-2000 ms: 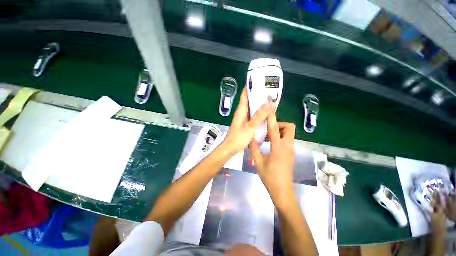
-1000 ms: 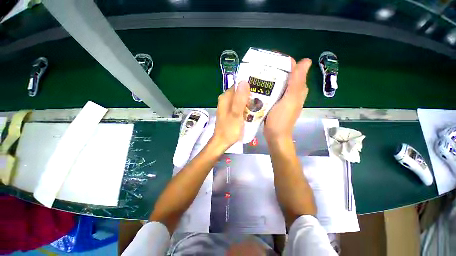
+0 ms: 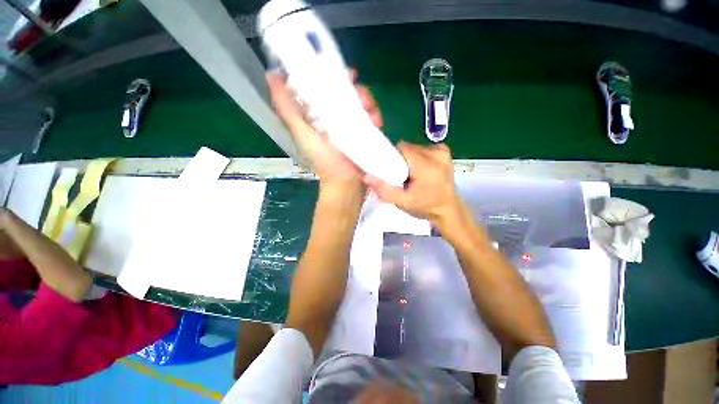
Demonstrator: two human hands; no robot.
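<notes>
A white closed unit (image 3: 335, 99), slightly blurred, is held tilted above the bench's back edge, wide head up and to the left. Its plain white side shows. My left hand (image 3: 323, 142) is wrapped around its middle from below, fingers showing on both sides. My right hand (image 3: 422, 181) grips its narrow handle end. Grey-and-white printed sheets (image 3: 441, 296) with red marks lie on the bench under my forearms. Open units with green boards lie on the belt beyond, one behind my right hand (image 3: 437, 99) and one further right (image 3: 615, 102).
A grey upright (image 3: 229, 71) stands left of the unit. White sheets (image 3: 201, 237) and yellow strips (image 3: 71, 197) lie left. A crumpled cloth (image 3: 623, 225) is right of the papers. A white unit (image 3: 711, 252) is cut off at the right edge. A person's arm (image 3: 43, 252) reaches in at left.
The unit has moved up and left and turned, so its display no longer shows. My right hand has shifted to the handle end. The view has swung left, bringing in the person in red.
</notes>
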